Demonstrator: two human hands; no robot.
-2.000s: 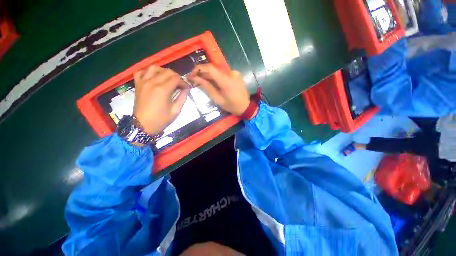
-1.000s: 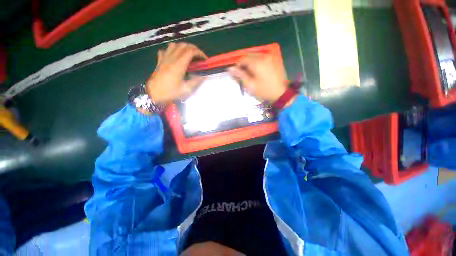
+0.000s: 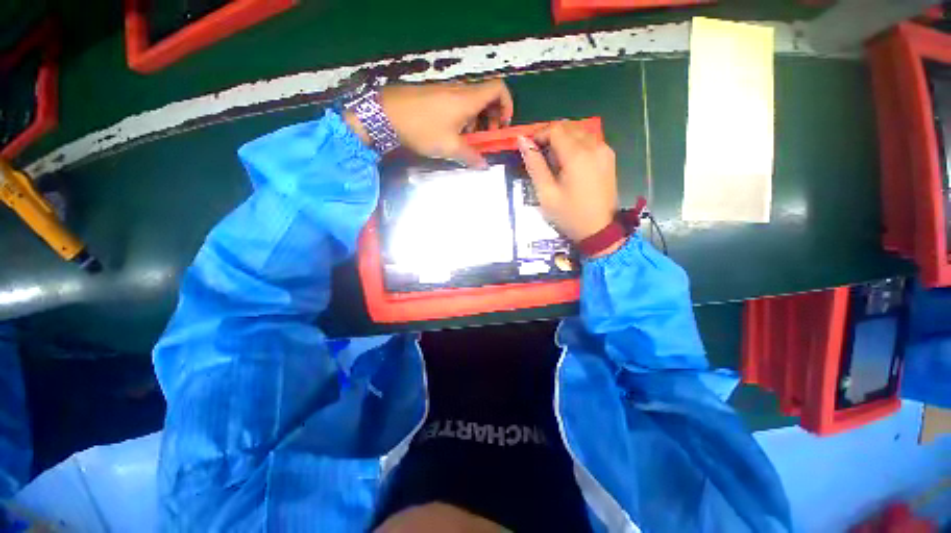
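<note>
An open tablet assembly (image 3: 501,262) lies in a red holding fixture (image 3: 474,302) on the bench in front of me. Its large battery (image 3: 454,219) shines bright white with glare. My left hand (image 3: 443,120), with a watch on the wrist, reaches over the fixture's far edge, fingers curled and thumb at the tablet's upper part. My right hand (image 3: 576,177), with a dark red wristband, is over the tablet's upper right part, fingers bent near the fixture's far edge. Whether either hand pinches a small part is hidden or too small to tell.
A pale yellow sheet (image 3: 729,125) lies on the bench to the right. A yellow electric screwdriver (image 3: 44,219) lies at the left. More red fixtures stand at the right (image 3: 912,135), below the bench edge (image 3: 824,354), and beyond the worn white strip (image 3: 261,104).
The view has shifted, and the fixture now lies straighter before me. My left hand has moved from over the tablet to its far edge. My right hand has moved towards the tablet's upper right part.
</note>
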